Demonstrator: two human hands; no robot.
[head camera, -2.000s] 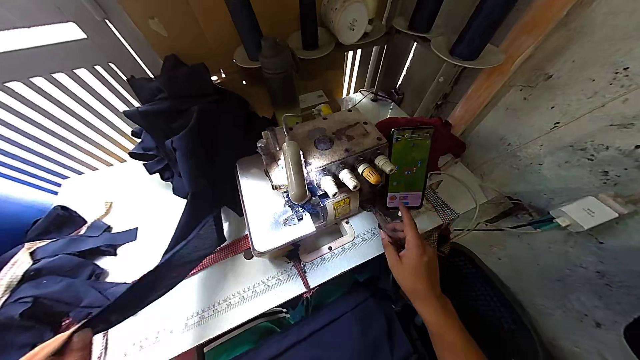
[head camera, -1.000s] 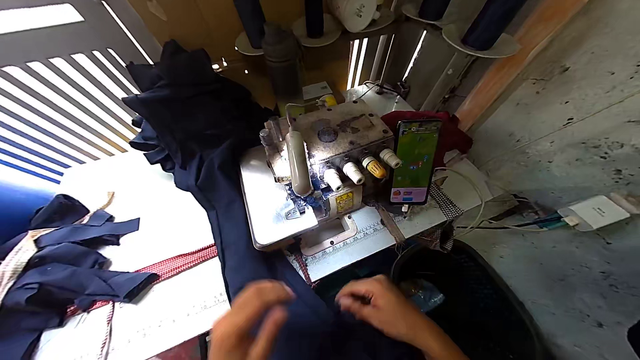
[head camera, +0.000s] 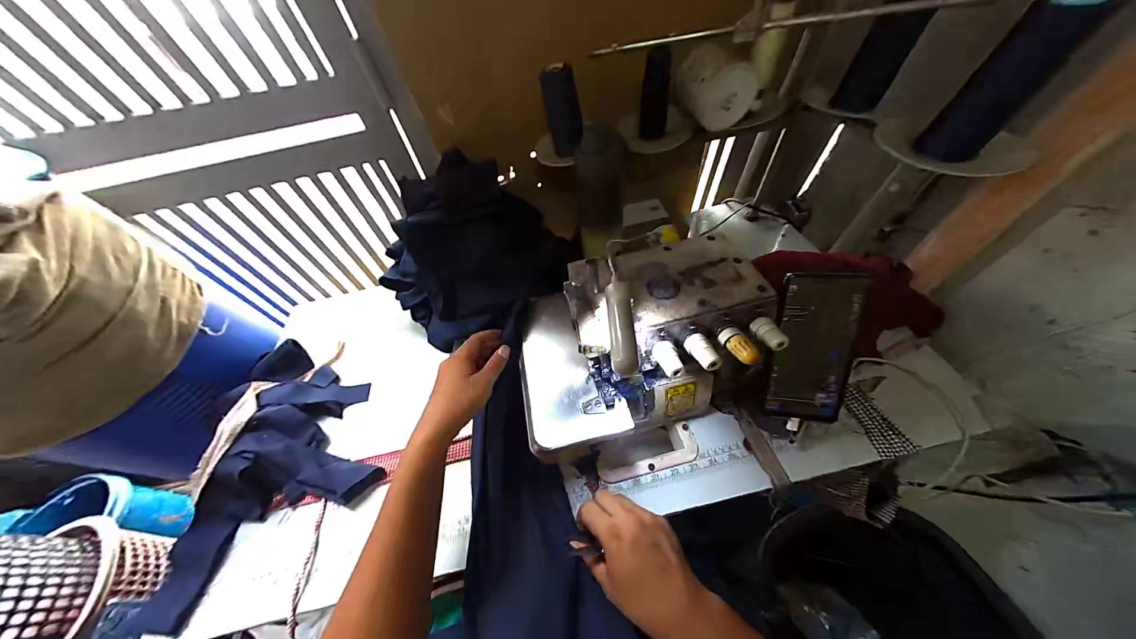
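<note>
An overlock sewing machine (head camera: 683, 302) with white and yellow tension knobs stands on a white table. Dark navy fabric (head camera: 524, 524) runs from a heap (head camera: 479, 240) behind the machine's left side down to the front edge. My left hand (head camera: 470, 373) pinches this fabric between thumb and fingers, just left of the metal plate. Below the machine's front, my right hand (head camera: 630, 550) is curled around a small dark piece at the fabric's right edge; what that piece is cannot be made out. A phone (head camera: 818, 346) stands upright against the machine's right side.
Navy scraps (head camera: 275, 444) lie at the table's left. Beyond them are a blue barrel (head camera: 177, 399) with tan cloth (head camera: 89, 311) and a woven basket (head camera: 53, 568). Thread cones (head camera: 561, 106) stand behind. A black bin (head camera: 870, 577) is at lower right, near loose cables.
My right hand, which touched the phone two seconds ago, is now below the machine's front. My left hand has moved up the fabric and grips it beside the plate. The view has turned left.
</note>
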